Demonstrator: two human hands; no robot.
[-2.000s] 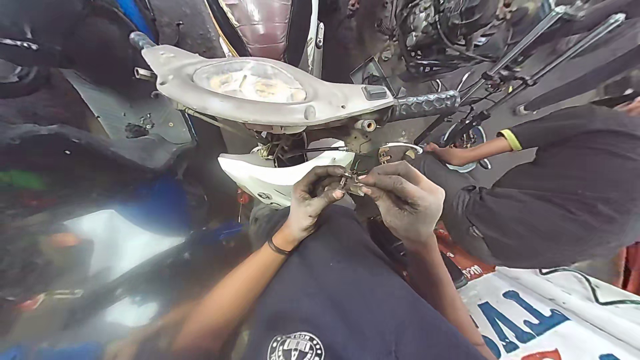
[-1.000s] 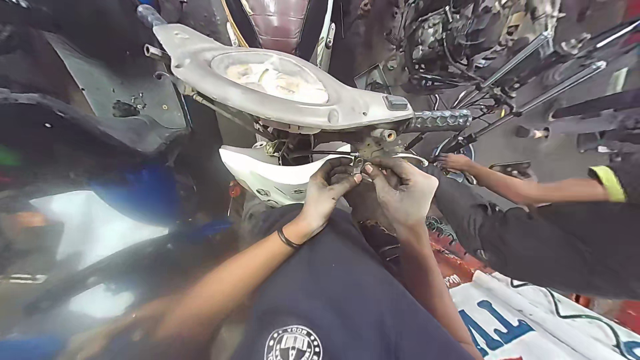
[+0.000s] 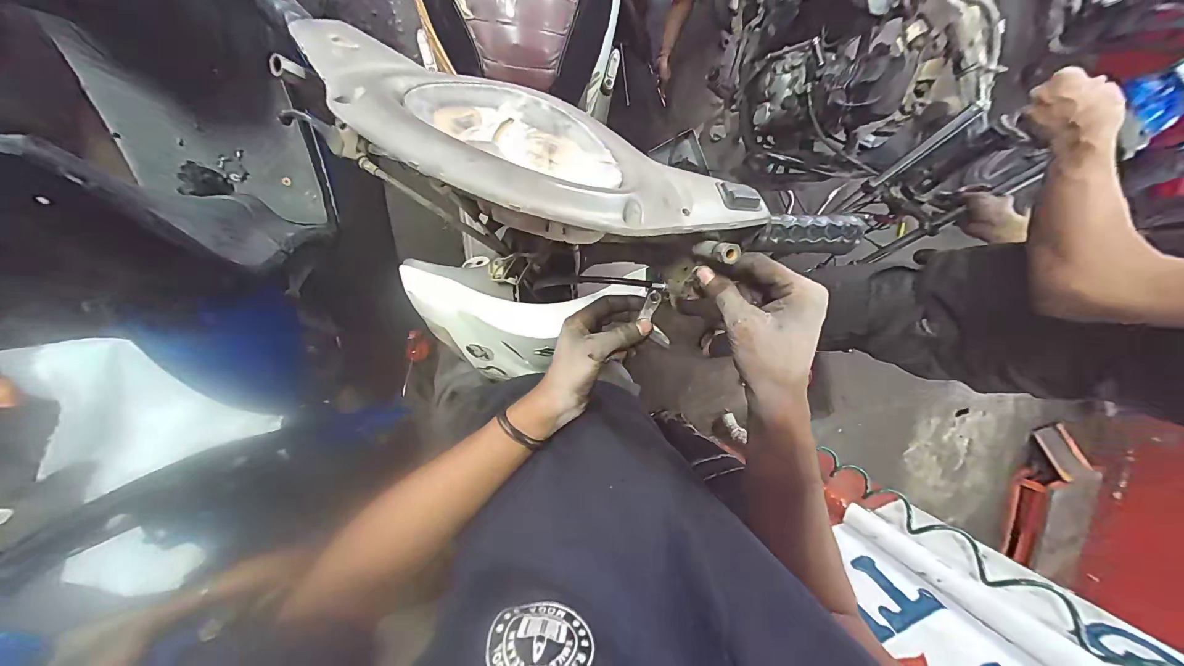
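Note:
Below the grey headlight cowl (image 3: 666, 199) of a scooter, my left hand (image 3: 592, 347) pinches a small metal piece (image 3: 651, 305) between thumb and fingers. My right hand (image 3: 772, 314) is just to the right, its thumb and index finger at a metal bracket (image 3: 683, 280) under the handlebar; whether it grips the bracket is unclear. A black cable (image 3: 610, 280) runs from the front of the scooter toward both hands. The ribbed handlebar grip (image 3: 819, 231) extends right of the cowl. A white front body panel (image 3: 499, 319) lies left of my left hand.
Another person's raised fist (image 3: 1078, 106) and dark-clad leg (image 3: 943, 305) are close at the right, beside a bared engine (image 3: 851, 83). Dark scooter bodywork (image 3: 120, 250) fills the left. A red and grey box (image 3: 1050, 499) and a white lettered banner (image 3: 925, 592) are at lower right.
My hands, close together before, are now farther apart, the right one up by the bracket. The other person's arm at the right has risen from low by the leg to a raised fist.

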